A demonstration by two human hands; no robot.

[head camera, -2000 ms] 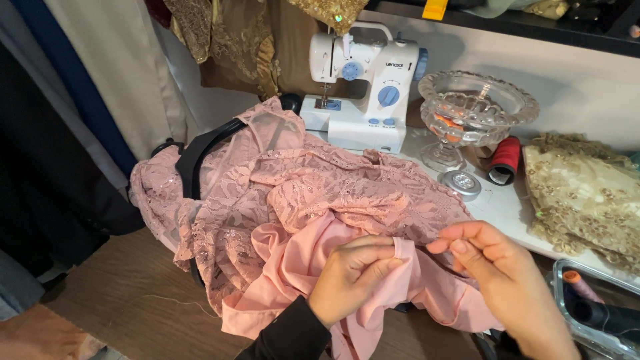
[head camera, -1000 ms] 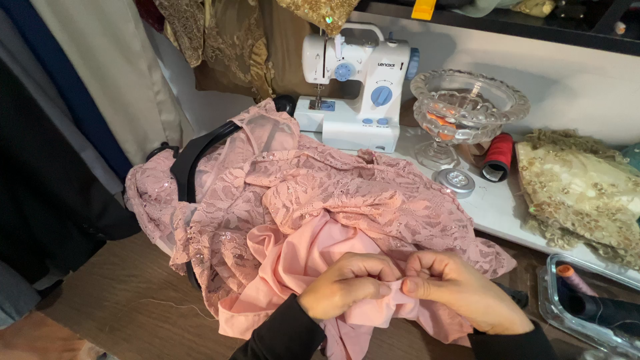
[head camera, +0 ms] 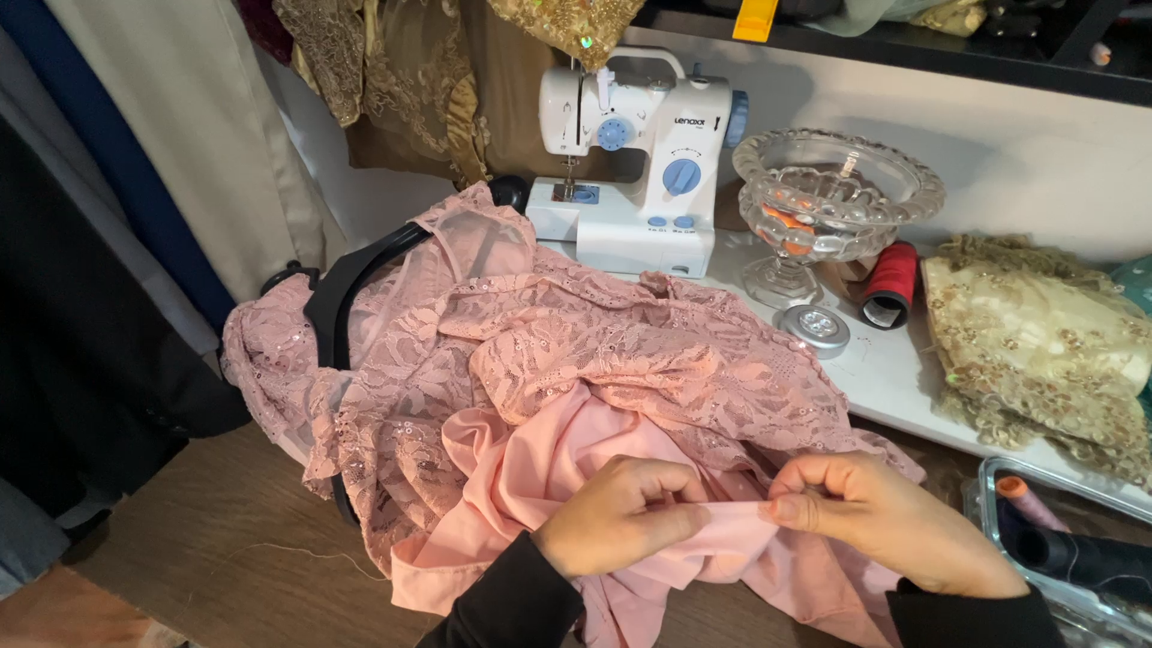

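Observation:
A pink lace garment with sequins (head camera: 630, 351) lies over a black clothes hanger (head camera: 337, 306) on the brown wooden surface. Its smooth pink lining (head camera: 558, 459) is bunched toward me. My left hand (head camera: 630, 517) pinches the edge of this lining between thumb and fingers. A short way to the right, my right hand (head camera: 864, 517) pinches the same edge, and the fabric runs taut between the two. Whether a needle or thread is in my fingers cannot be told. Behind the garment stands a white and blue sewing machine (head camera: 643, 162).
On the white surface are a glass pedestal bowl (head camera: 837, 193), a red thread spool (head camera: 891, 283), a round silver puck light (head camera: 813, 329) and beaded gold fabric (head camera: 1035, 342). A clear box of spools (head camera: 990, 531) sits at right. Clothes (head camera: 171, 135) hang at left.
Two seconds ago my right hand was raised apart from the lining; it has come down and grips the edge. Since one second ago, my hands have moved apart, stretching the edge between them.

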